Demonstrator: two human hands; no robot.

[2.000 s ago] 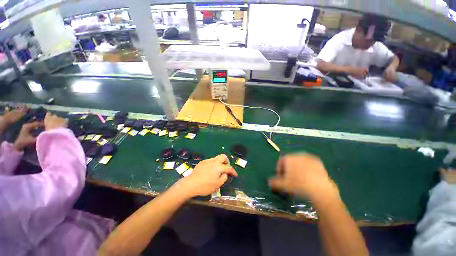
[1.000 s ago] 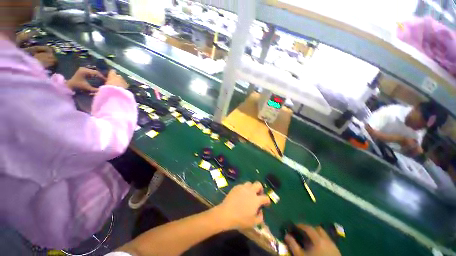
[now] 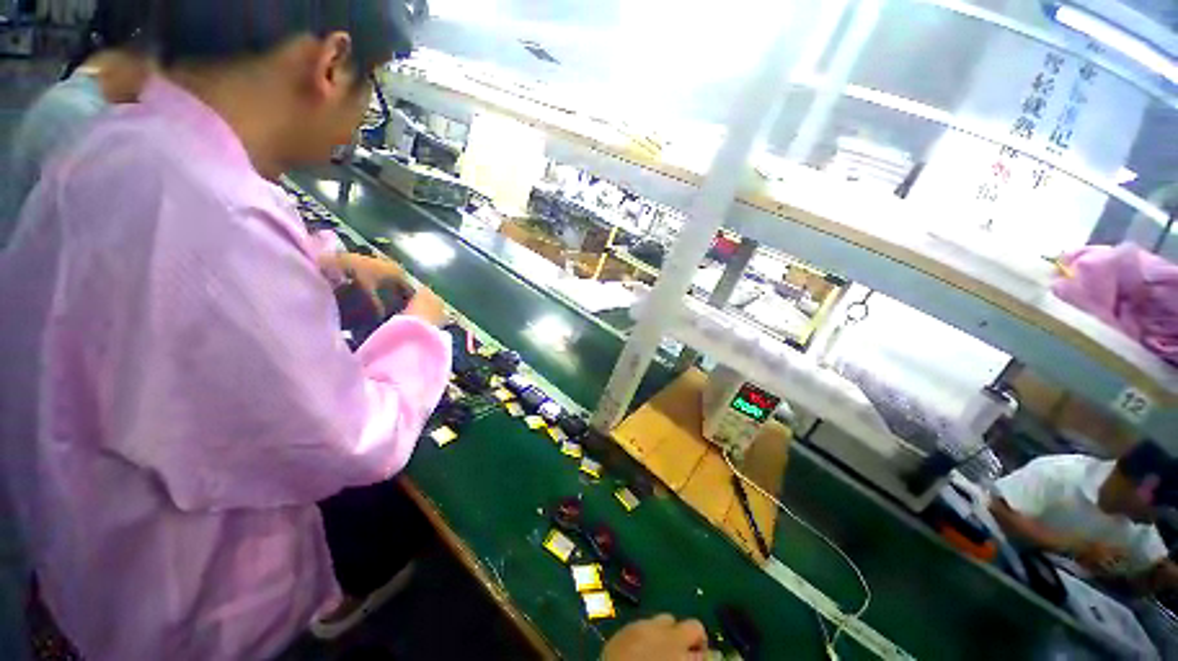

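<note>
My left hand [image 3: 656, 639] shows only in part at the bottom edge, on the green bench [image 3: 497, 497]; its fingertips are cut off or unclear, so I cannot tell what it holds. My right hand is out of the picture. A dark round watch unit [image 3: 739, 629] lies just right of my left hand. Several black watch units [image 3: 623, 581] lie further up and left, with flat white-and-yellow batteries [image 3: 587, 576] beside them.
A person in pink [image 3: 233, 349] works at the left beside rows of units. A power supply [image 3: 742, 416] with lit digits stands on a tan board [image 3: 672, 446], with a dark pen tool [image 3: 751, 519] and white cable [image 3: 833, 542]. A metal post and shelf rise behind. Another person sits far right.
The view has swung left and up, so the bench units and my left hand sit lower in the picture. My right hand and the light pen tool have left the view.
</note>
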